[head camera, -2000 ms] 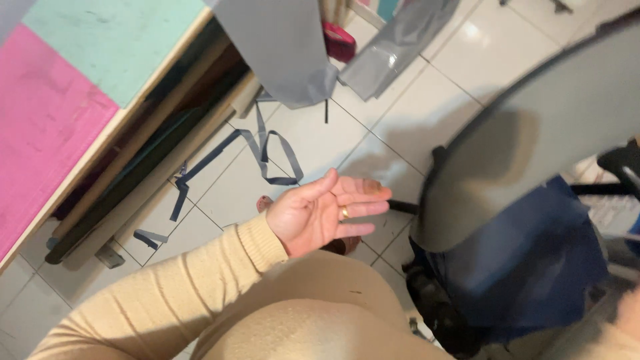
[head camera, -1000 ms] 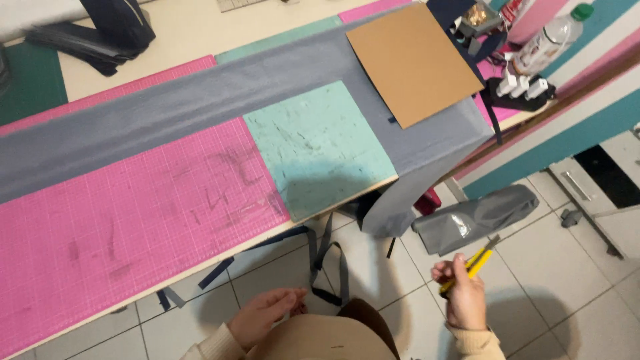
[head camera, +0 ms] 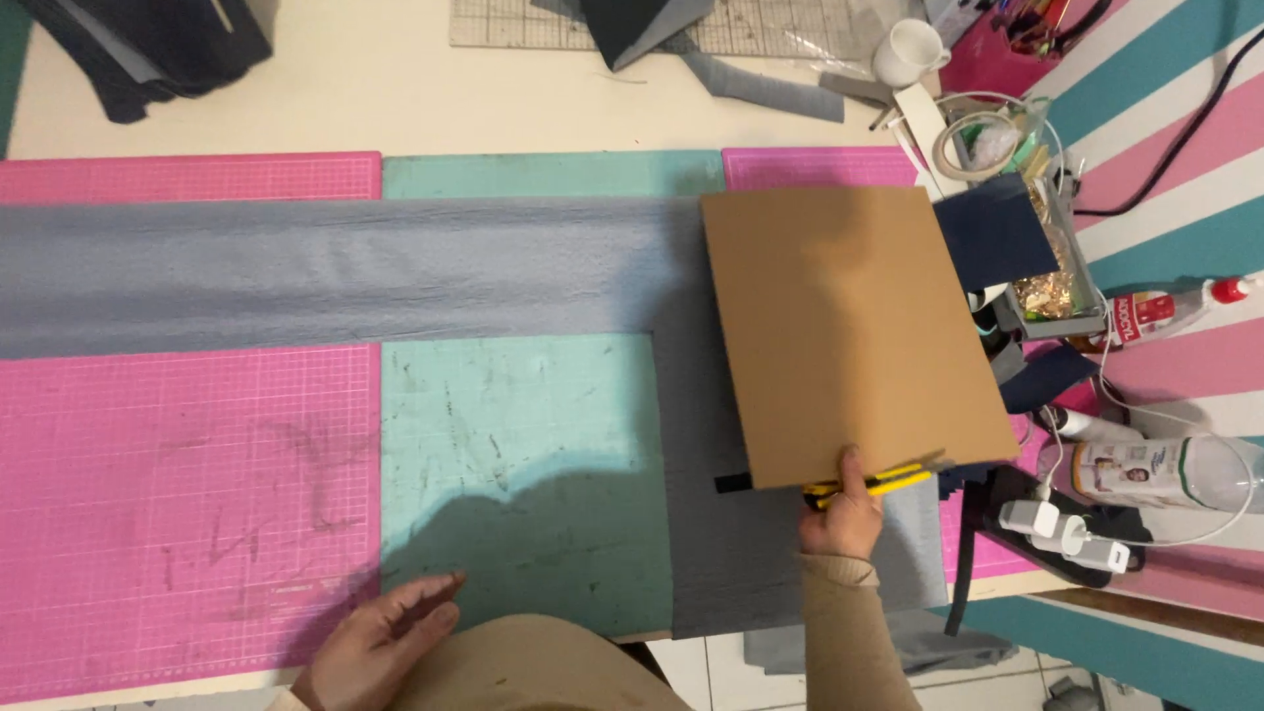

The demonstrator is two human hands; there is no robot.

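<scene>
My right hand holds a yellow snap-off utility knife, its thumb on the lower edge of a brown cardboard sheet. Beneath the cardboard lies grey-blue fabric, which runs left in a long strip and down to the table's near edge. A small black strip pokes out at the cardboard's lower left corner. My left hand hovers near the front edge, fingers slightly bent and holding nothing, by the pink cutting mat and the green cutting mat.
At the right stand a power strip with white chargers, a plastic bottle, a red-capped bottle and a grey tray. A white mug, a clear ruler and dark fabric are at the back.
The view has swung from the floor to the table. My right hand, with the knife, has come from beyond the table's front edge to the cardboard's lower edge.
</scene>
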